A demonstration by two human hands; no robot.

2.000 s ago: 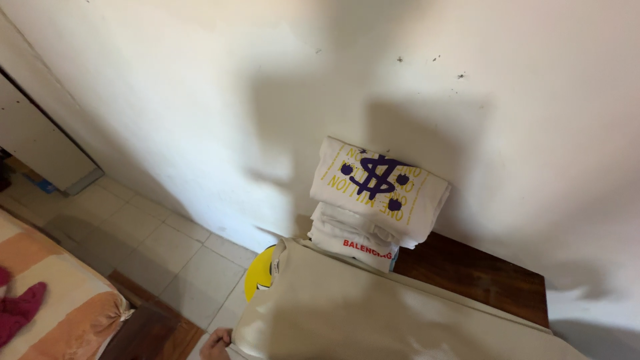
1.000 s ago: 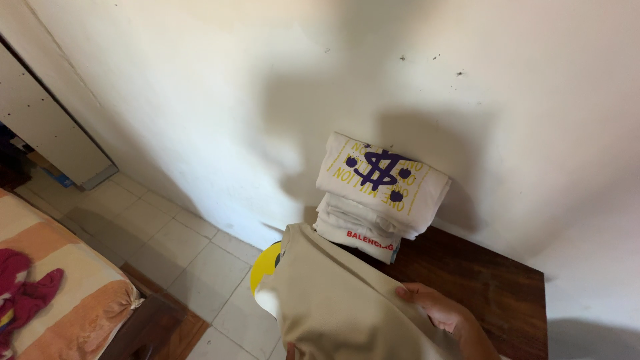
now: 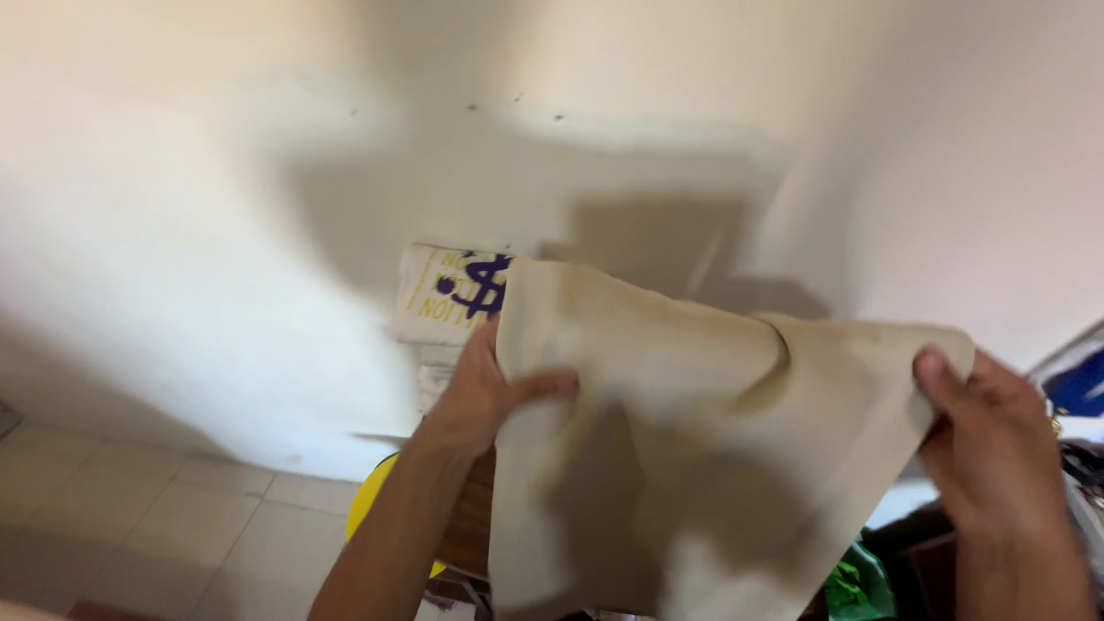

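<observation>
A beige cloth garment is held up between both hands, its upper edge sagging with a fold toward the right. My left hand grips its left side, thumb on the near face and the other fingers hidden behind. At the upper right corner my right hand pinches the cloth with the thumb in front. Behind the garment's left edge shows a folded white cloth with a purple dollar sign and yellow print, lying on top of other folded white cloths. The held garment hides the rest of the stack.
A pale wall rises close behind. Part of a dark wooden tabletop shows under my left forearm, beside a round yellow thing. Floor tiles lie at lower left. A green plastic item and a blue thing are at right.
The beige garment has been raised and spread before the stack, which it now partly covers. Both hands are now in view on it; one second ago only one hand was clearly seen. The view has shifted right.
</observation>
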